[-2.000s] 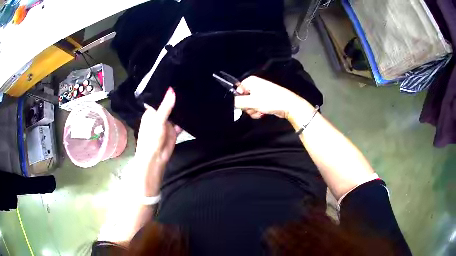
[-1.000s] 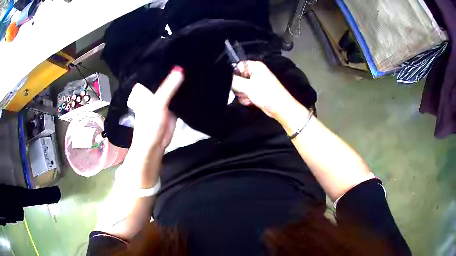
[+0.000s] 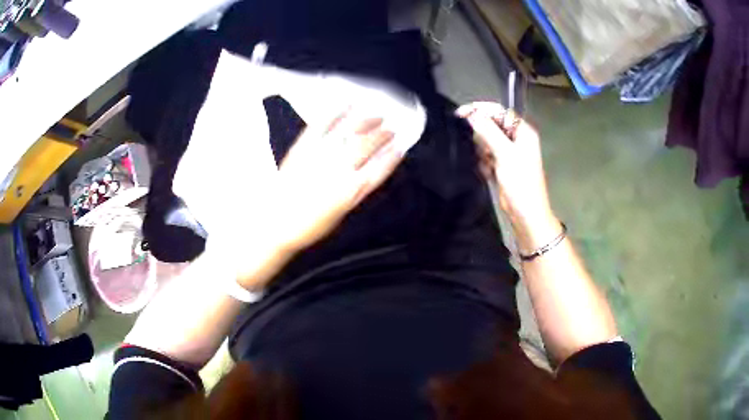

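A broad white fabric panel (image 3: 234, 123) lies over the black garment (image 3: 320, 41) on my lap, its detail washed out. A dark patch shows between its parts. My left hand (image 3: 353, 156) lies flat on the panel near its right end, fingers pointing right, holding nothing that I can see. My right hand (image 3: 505, 148) is out to the right, beside the lap, closed around small silver scissors (image 3: 512, 90) whose blades point up. The handles are hidden in the hand.
A white-topped table (image 3: 107, 49) curves along the upper left. Below it are a yellow drawer (image 3: 41, 176), a box of small spools (image 3: 103, 184) and a pink bin (image 3: 123, 287). Folded beige cloth (image 3: 616, 41) with blue edging and hanging purple cloth (image 3: 714, 98) are at the upper right.
The white panel now lies broadly spread over the black cloth. My left hand has moved right onto it. My right hand has moved right, off the lap, with the scissors.
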